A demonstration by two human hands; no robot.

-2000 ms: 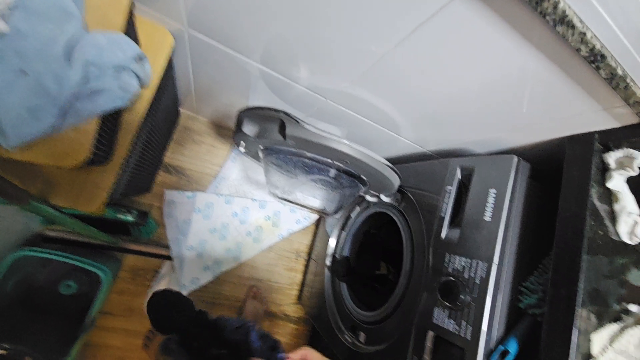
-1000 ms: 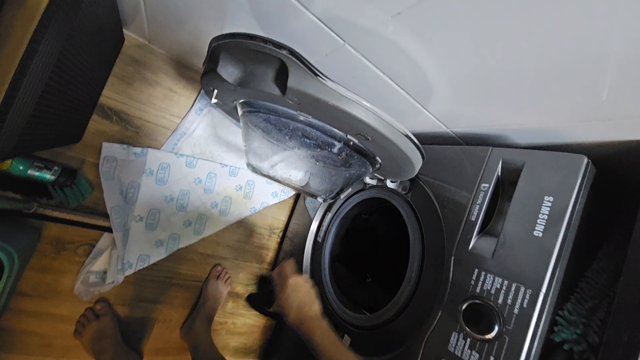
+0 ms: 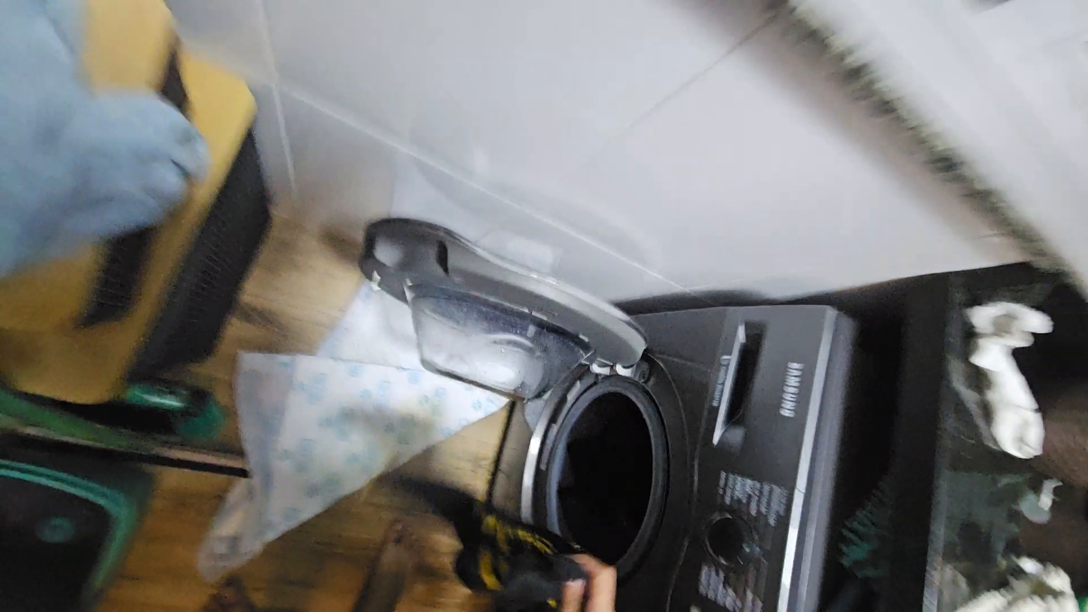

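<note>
My left hand [image 3: 595, 582] enters at the bottom, its fingers closed on a bunched black cloth item with yellow marks [image 3: 518, 548]. The bundle overlaps the lower left rim of the round opening of a dark Samsung front-loading washing machine [image 3: 680, 365]. Its door [image 3: 501, 297] stands open towards the wall; inside, the drum [image 3: 608, 476] looks dark. A blurred brown shape at the right edge may be my right hand [image 3: 1067, 438], near a white sock-like cloth [image 3: 1007, 378] on the dark top; its fingers cannot be made out.
A patterned white sheet [image 3: 357, 425] lies on the wooden floor left of the machine. Light blue cloth [image 3: 93, 161] rests on a yellow-topped dark crate [image 3: 195, 289] at the left. Below is a green-rimmed bin [image 3: 102, 489]. The tiled wall [image 3: 510, 110] rises behind the door.
A hand with a small dark item was in front of the opening one second ago; now a larger black and yellow cloth shows there. The view has swung and takes in the surface at the right.
</note>
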